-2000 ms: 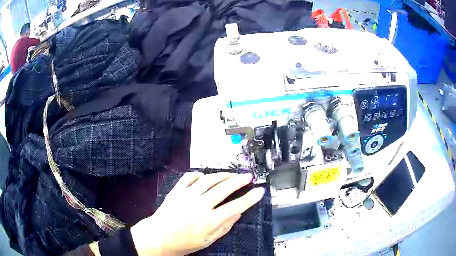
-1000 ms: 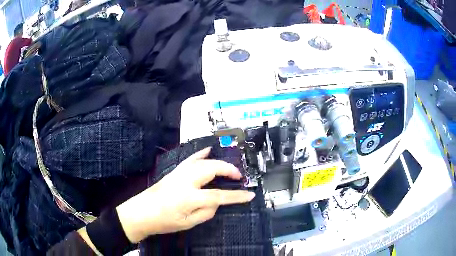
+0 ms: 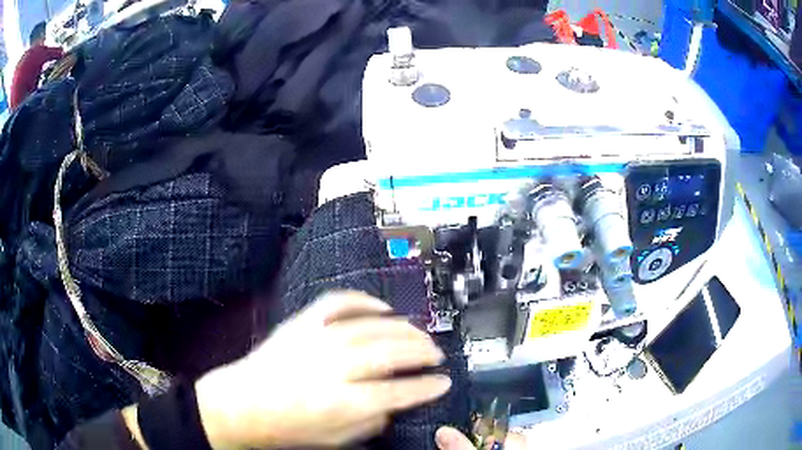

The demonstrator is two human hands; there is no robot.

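Observation:
A dark checked fabric panel [image 3: 343, 255] lies left of the needle area and runs through the presser foot area [image 3: 444, 303] down to the frame's bottom. My left hand [image 3: 321, 378] lies flat on top of it, blurred, fingers pointing right just below the foot. My right hand [image 3: 457, 439] is mostly cut off by the bottom edge; only fingertips show, around small yellowish-metal thread snips [image 3: 491, 424], beside the panel's right edge. The white overlock machine [image 3: 440, 132] stands right of the cloth.
Checked pieces [image 3: 158, 246] and smooth black lining fabric [image 3: 299, 79] are heaped left and behind. A pale twisted tie [image 3: 75, 290] lies over the heap. A dark flat rectangle [image 3: 695, 338] lies right of the machine's front. Blue bins [image 3: 747, 79] stand behind right. A person's red sleeve [image 3: 33, 75] shows far left.
The checked panel has moved back and bulges farther behind the needle area. My left hand has moved down slightly. My right fingertips and the snips have appeared at the bottom.

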